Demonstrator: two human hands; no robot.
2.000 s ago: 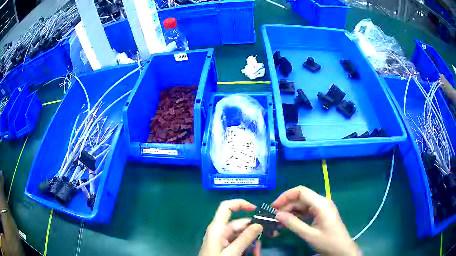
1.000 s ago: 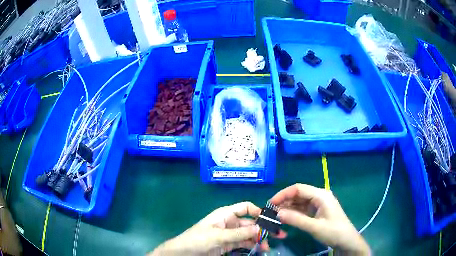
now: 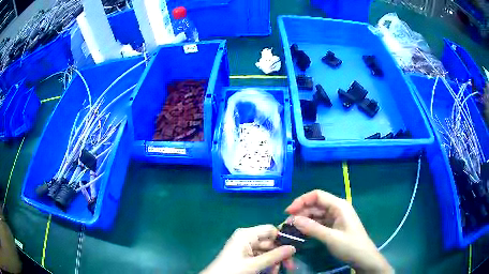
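Note:
A black connector housing (image 3: 293, 234) with a thin white strip across it is held between my two hands at the bottom centre. My left hand (image 3: 251, 250) grips it from the left and below. My right hand (image 3: 335, 225) has its thumb and fingers at the upper right end of the connector. The fingers hide much of the connector and the wires behind it. A white-grey cable (image 3: 408, 220) curves over the green bench from the right tray towards my right hand.
Ahead stand a bin of red-brown pieces (image 3: 182, 115), a bin of tiny white pieces (image 3: 254, 147) and a wide tray (image 3: 364, 150) with black parts. Harness bins (image 3: 40, 155) (image 3: 446, 182) flank them. Crumpled white paper (image 3: 268, 61) and a red-capped bottle (image 3: 182, 24) lie behind.
The connector has turned between my hands; its pins and coloured wires, seen a second ago, are now mostly hidden. My left hand has shifted slightly. The bins sit slightly higher in view.

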